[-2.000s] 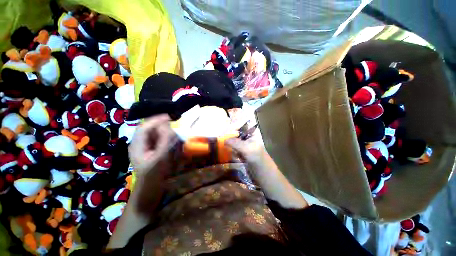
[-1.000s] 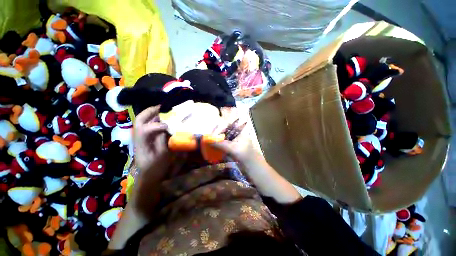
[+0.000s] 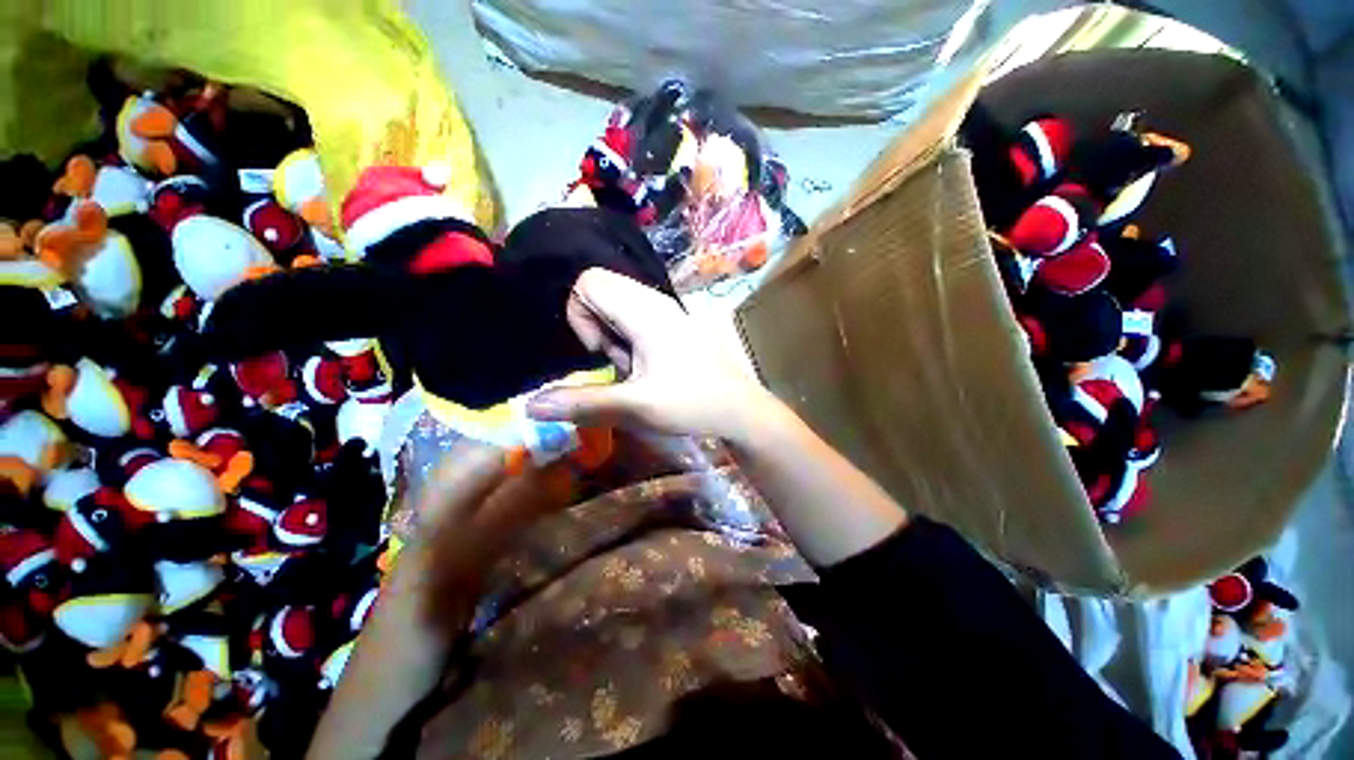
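A plush penguin lies over my lap, its black back or side towards me. Its red Santa hat with white band points to the upper left and a black flipper stretches left. My right hand grips the penguin's lower right part, thumb near a small white label. The orange feet show partly below. My left hand is blurred and dark just under the label; whether it touches the toy is unclear. No snips can be made out.
A yellow sack full of penguins is at left. A cardboard carton with penguins stands at right. A clear bag with penguins lies ahead, before a large pale bag. Another bag of penguins is at lower right.
The penguin has turned from belly and feet towards me to its black side, with the hat now at upper left. My right hand has moved up onto its body; my left hand has dropped lower.
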